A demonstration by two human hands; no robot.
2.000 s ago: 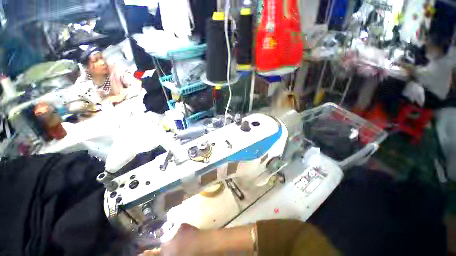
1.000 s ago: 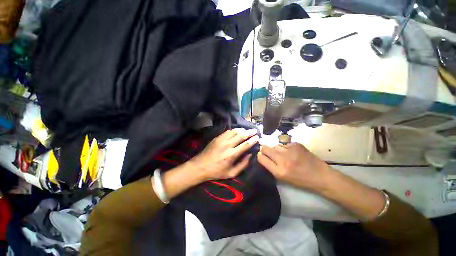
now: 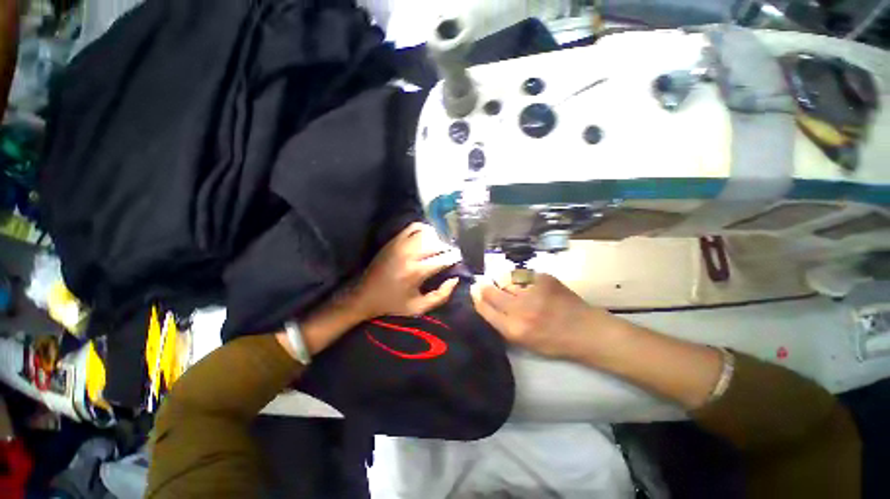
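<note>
A black garment piece with a red looped design lies under and in front of the needle area of the white sewing machine. My left hand is bare and pinches the cloth just left of the needle, fingers bent. My right hand is bare, its fingertips on the cloth edge just right of the needle area. The presser foot and needle are hidden by glare, the shiny metal strip and my fingers.
A big black garment pile lies left of the machine. Yellow pointed pieces are below it. The pale machine bed runs right. Pale cloth hangs below the bed. A dark tool with yellow lies on the machine head.
Two seconds ago the view faced the room. Since one second ago, the machine and hands sit further left in view, and less of the red design shows. Both hands stay at the needle.
</note>
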